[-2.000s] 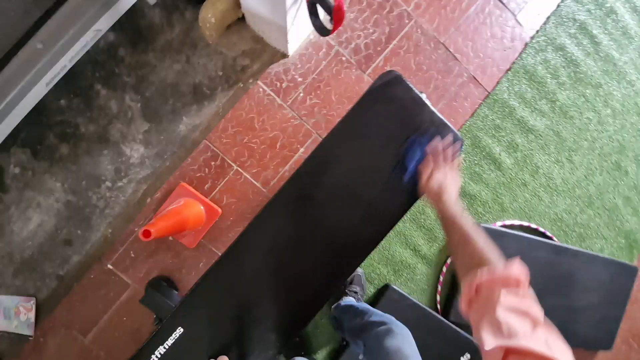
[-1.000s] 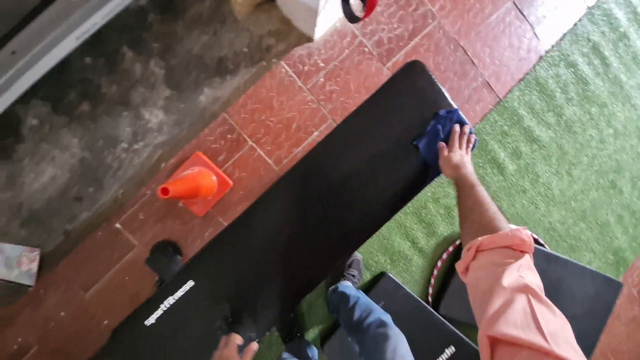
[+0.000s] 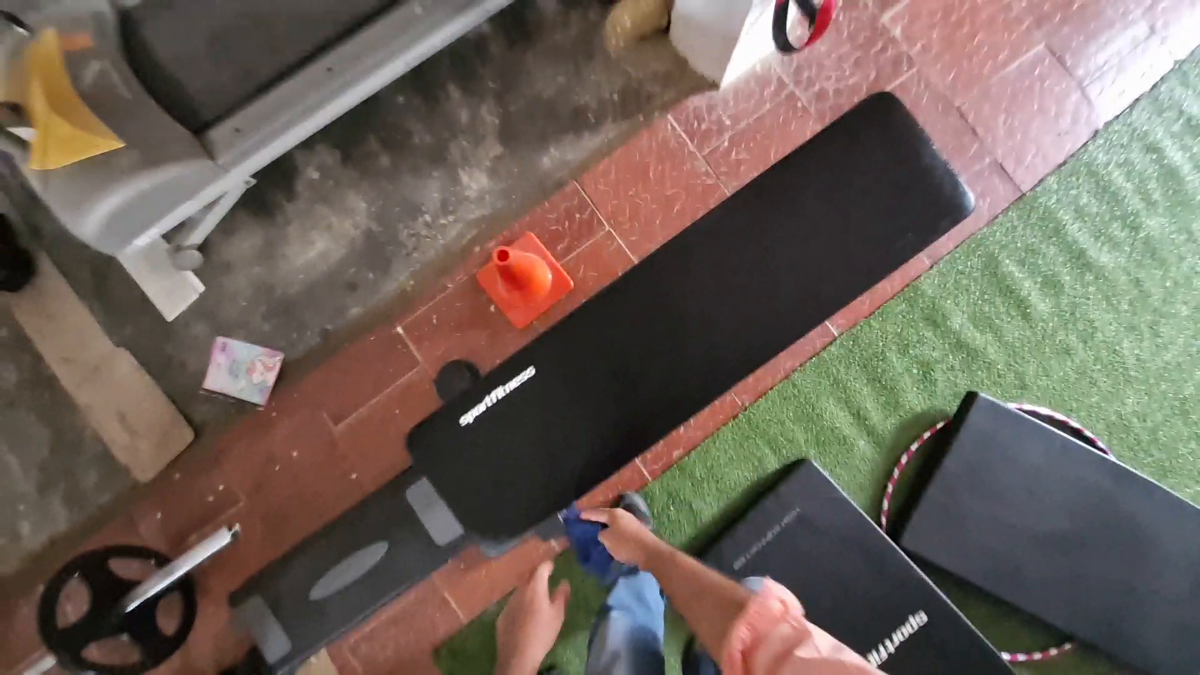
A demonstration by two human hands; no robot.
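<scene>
A long black padded exercise bench (image 3: 712,309) bearing the Sportfitness name runs diagonally across the view. Below its lower left end, my right hand (image 3: 621,536) grips a blue cloth (image 3: 589,544) that hangs down beside the bench edge. My left hand (image 3: 532,614) is just left of the cloth, fingers apart, with nothing seen in it. A grey and black step platform (image 3: 347,572) extends from the bench's lower left end.
An orange cone (image 3: 525,279) stands on the red tiles above the bench. A weight plate on a bar (image 3: 117,605) is at lower left, a treadmill (image 3: 309,94) at upper left. Black boxes (image 3: 834,572) and a striped hoop (image 3: 900,464) lie on green turf.
My right hand has moved with the blue cloth from the bench's far right end to its near lower left end. My left hand shows more fully. The view has shifted to take in more at left.
</scene>
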